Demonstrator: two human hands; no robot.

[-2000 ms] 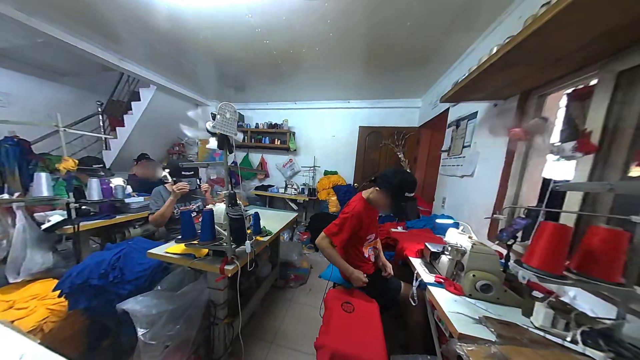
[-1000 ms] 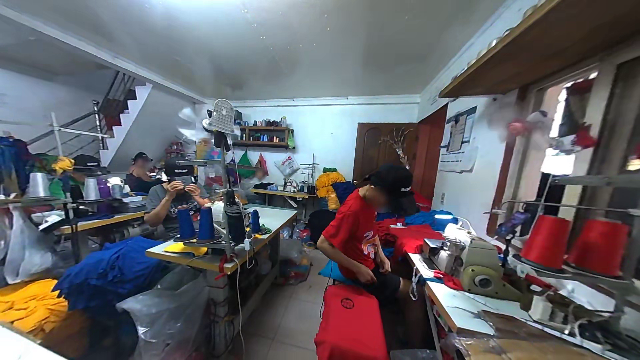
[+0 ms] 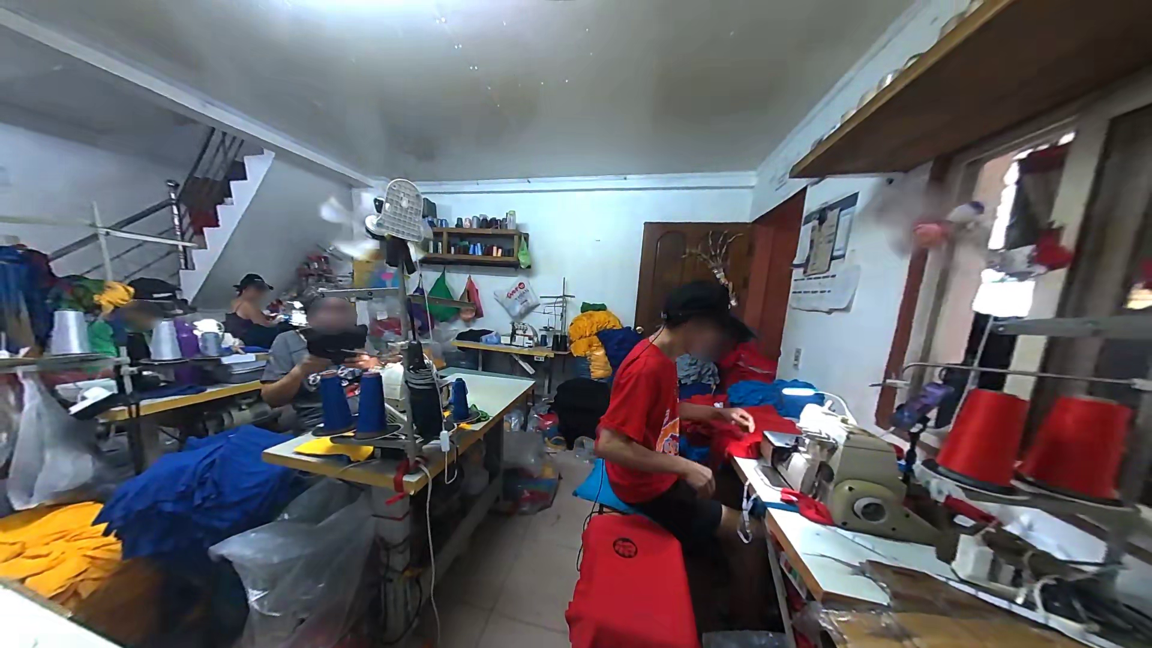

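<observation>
Neither my left hand nor my right hand shows in the head view. A co-worker in a red shirt [image 3: 641, 418] sits at the right-hand sewing table, one hand over the lap and the other reaching toward red fabric [image 3: 751, 432]. An industrial sewing machine [image 3: 864, 481] stands on that table, near two red thread cones [image 3: 983, 439]. Red fabric with a round black mark [image 3: 634, 585] is draped low behind the co-worker. On the middle sewing table [image 3: 490, 396] stand blue thread cones [image 3: 370, 405].
Blue fabric [image 3: 202, 486] and yellow fabric [image 3: 58, 549] are heaped at the left beside a clear plastic bag [image 3: 301, 549]. Other co-workers sit beyond the middle table. Brown sheet material [image 3: 963, 594] lies at the lower right. A tiled floor [image 3: 531, 567] runs between the tables.
The co-worker in red has raised one hand from the lap toward the red fabric on the table. At the left, a seated co-worker's cap has come down in front of the body.
</observation>
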